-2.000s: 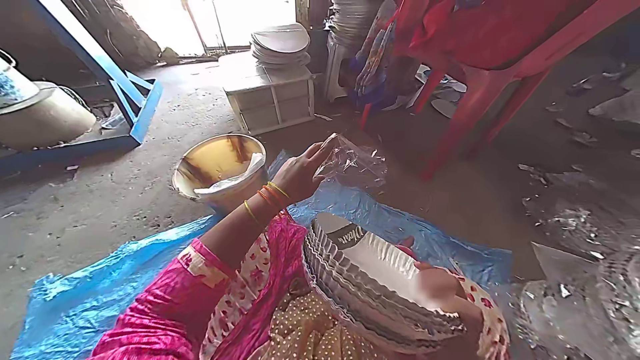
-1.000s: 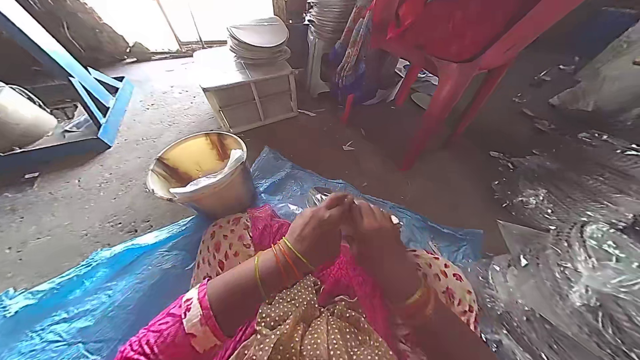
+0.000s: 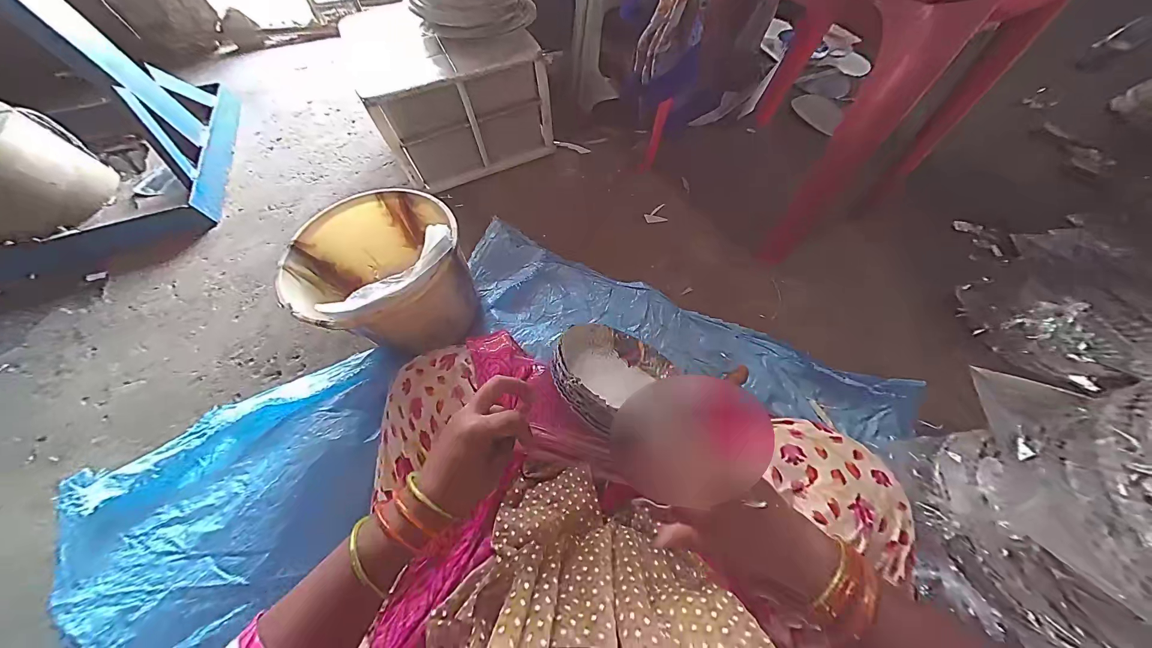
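My left hand [image 3: 490,427] pinches clear plastic film [image 3: 562,436], which stretches across my lap towards the right. A stack of paper plates or bowls [image 3: 589,382] with ridged rims and a pale inside stands tilted over my lap. Around the right end of this stack is my right hand [image 3: 720,517], its fingertips showing beyond the far side. A round blur covers much of that hand and part of the stack, so its exact hold on the film is hidden. Under the stack and hands lie a dotted cloth and my flowered clothing.
A stained bucket [image 3: 387,270] with white plastic inside stands ahead on the left, by a blue plastic sheet [image 3: 243,504]. Beyond are a white box [image 3: 468,108] bearing stacked plates, a red plastic chair [image 3: 864,126] and a blue metal frame [image 3: 211,162]. Clear plastic [image 3: 1071,486] lies heaped at right.
My hands were together one second ago and are now apart, with film stretched between them. Two seconds ago my left hand held clear plastic up beyond the stack.
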